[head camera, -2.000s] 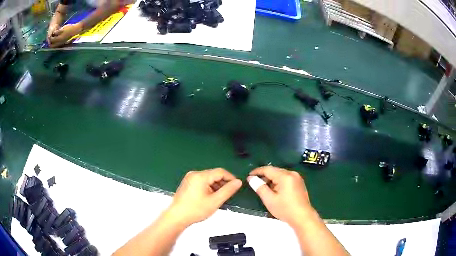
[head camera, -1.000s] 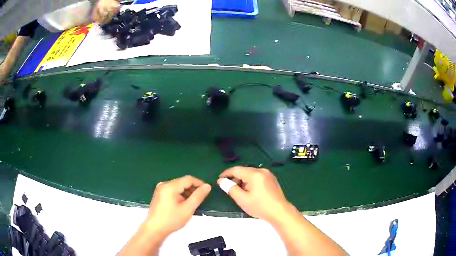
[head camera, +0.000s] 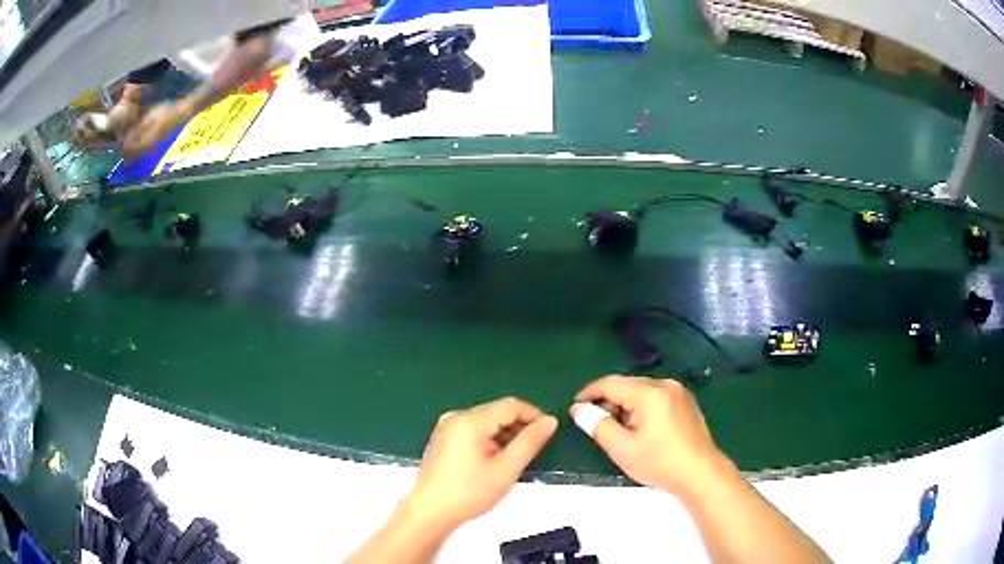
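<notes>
My left hand (head camera: 484, 454) and my right hand (head camera: 652, 432) are over the belt's near edge, with fingers curled and fingertips facing across a small gap. No part shows between them; anything inside the fingers is hidden. My right hand has a white finger wrap. A circuit board (head camera: 794, 342) with yellow and silver components lies on the green belt, right of my hands. A blurred black part with a cord (head camera: 642, 339) lies beyond my hands. A few black housing shells (head camera: 542, 545) lie below my hands on the white sheet, cut off by the picture's edge.
More black shells (head camera: 149, 518) lie at left by small black diamond pieces (head camera: 161, 467). A blue tool (head camera: 920, 527) lies at right. Part-assembled units (head camera: 459, 234) line the belt. Across it are a shell heap (head camera: 402, 75), a blue tub (head camera: 600, 24) and a person's blurred arms (head camera: 187, 105).
The belt's parts have moved right relative to my hands and the far sheet. The view has also shifted. My hands keep nearly the same pose. The person's arms opposite have moved.
</notes>
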